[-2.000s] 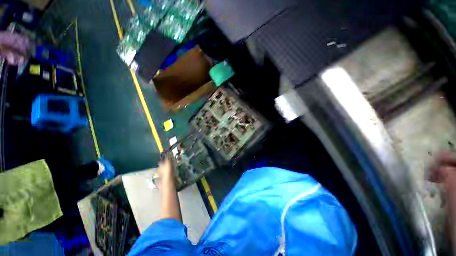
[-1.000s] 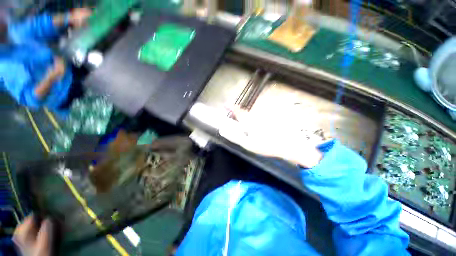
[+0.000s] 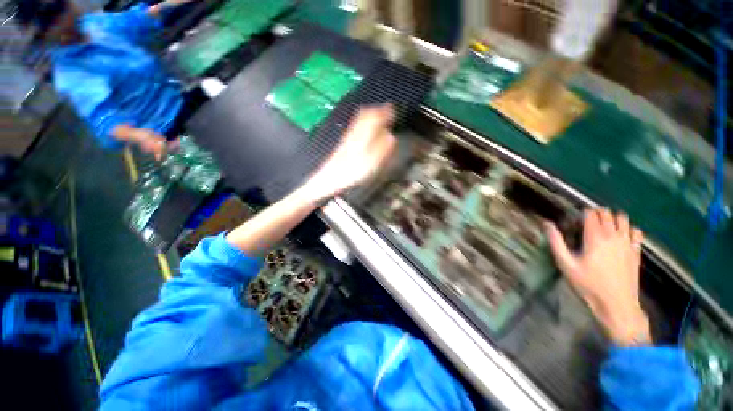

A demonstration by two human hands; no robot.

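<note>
An empty solder pallet [image 3: 462, 213] with brownish cut-outs lies on the conveyor bed, blurred. My left hand [image 3: 362, 152] is over the ribbed black sheet's edge, by the pallet's far left end. It is blurred and its fingers look curled; whether it holds anything cannot be told. My right hand [image 3: 601, 261] is at the pallet's right end, fingers spread and thumb apart, with no grip visible; contact is unclear. Green circuit boards [image 3: 313, 88] lie on the black sheet [image 3: 241, 120] beyond my left hand.
The silver conveyor rail [image 3: 426, 309] runs in front of me. Stacked pallets [image 3: 281, 289] sit low at my left. Another person in blue [image 3: 120, 76] is at the upper left. The green shelf behind holds a tan stand [image 3: 540, 103], a blurred white object [image 3: 580, 28] and boards.
A pallet now lies on the conveyor bed, where bare bed showed. My left hand has moved from the pallet at lower left to the black sheet's edge. My right hand has moved right.
</note>
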